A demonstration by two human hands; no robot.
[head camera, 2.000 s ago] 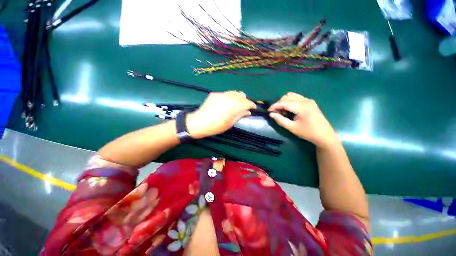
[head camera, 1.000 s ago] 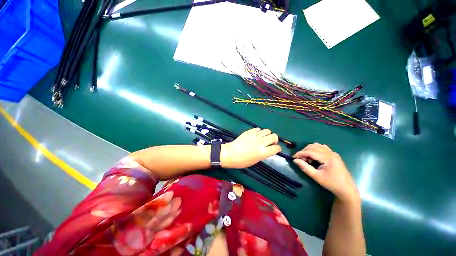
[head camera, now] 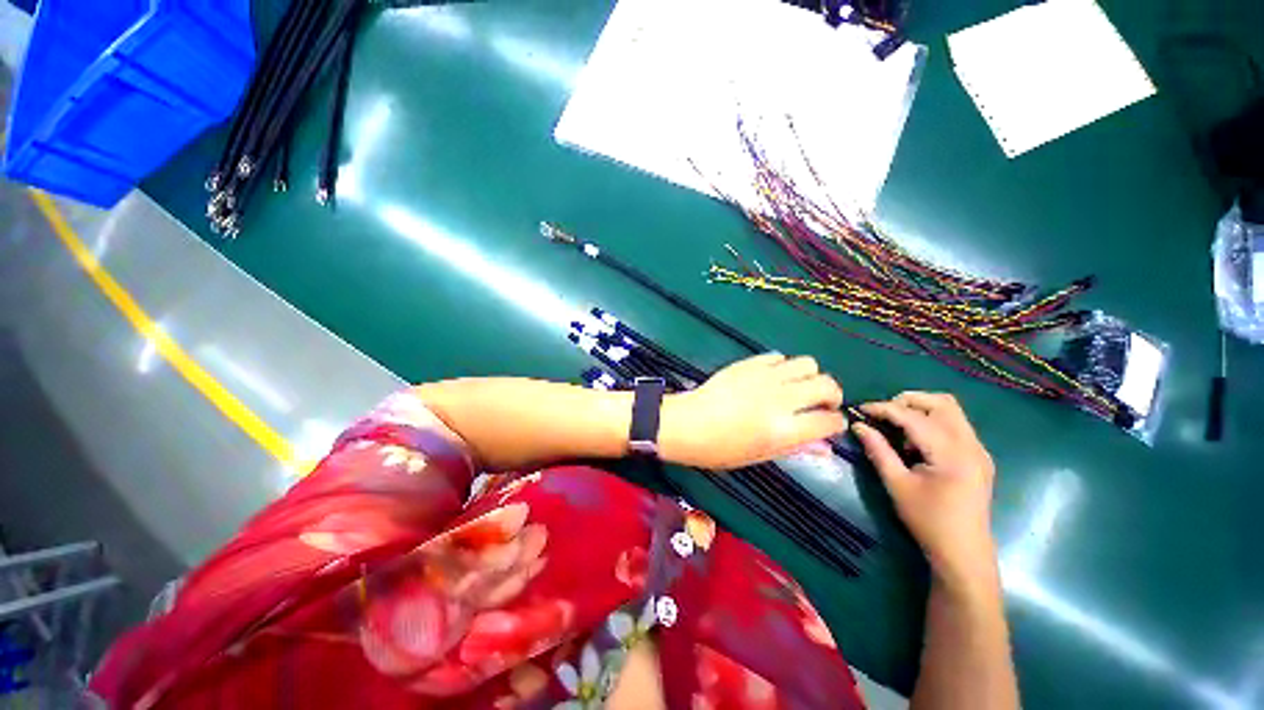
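Observation:
My left hand [head camera: 756,411] lies over the pile of black sleeves [head camera: 797,511], its fingertips near the end of a black sleeve. My right hand [head camera: 932,465] pinches a short dark end between thumb and fingers, close to the left fingertips. What the left fingers hold is partly hidden. A sleeved harness [head camera: 665,291] with a white band and fine wire tips lies just beyond the left hand. White marker bands [head camera: 604,347] show at the upper left ends of the pile. Twisted red, yellow and black wires [head camera: 901,298] lie beyond my hands.
White paper [head camera: 665,97] and a smaller sheet [head camera: 1054,76] lie at the back. A clear bag of parts [head camera: 1120,368] and a black-handled tool [head camera: 1217,407] are on the right. Black sleeved harnesses [head camera: 284,104] and a blue bin [head camera: 132,90] are at upper left.
The view has shifted, so the bench items sit differently in the picture. The harness that passed under my left hand now lies beyond it. My hands have stayed close together at the sleeve end.

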